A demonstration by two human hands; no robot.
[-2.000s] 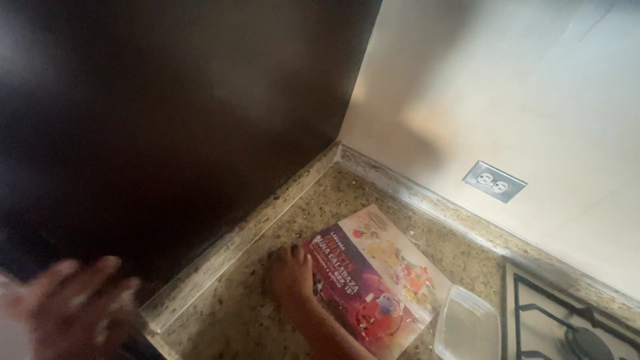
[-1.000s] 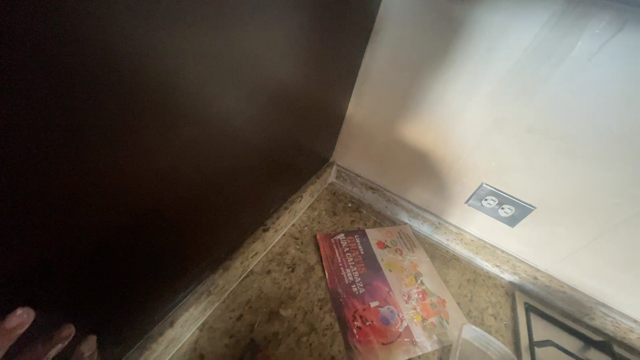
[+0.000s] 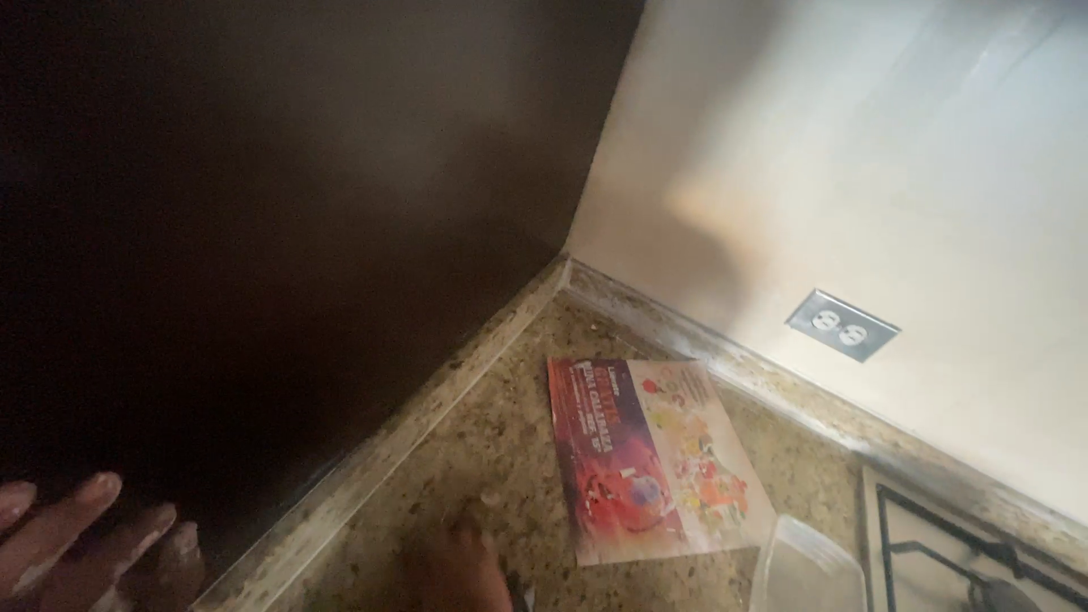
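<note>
My left hand (image 3: 93, 548) is at the lower left in front of the dark panel, its fingers spread and wet or smeared-looking, holding nothing. At the bottom centre my right hand (image 3: 459, 569) is blurred and partly cut off, low over the speckled stone countertop (image 3: 459, 459); its fingers cannot be made out well. A printed colour flyer (image 3: 663, 459) lies flat on the counter to the right of that hand, apart from it. A clear plastic container (image 3: 807, 569) stands at the flyer's lower right corner, cut off by the frame edge.
A gas stovetop (image 3: 960, 552) with black grates is at the lower right. A tall dark panel (image 3: 297, 212) rises on the left and a pale wall (image 3: 850, 170) on the right, with an electrical outlet (image 3: 841, 325). Low stone backsplashes (image 3: 425, 425) meet in the corner.
Two seconds ago my right hand was at the flyer's left edge; now it is lower and apart from it. The flyer has turned on the counter. My left hand shows more than one second ago.
</note>
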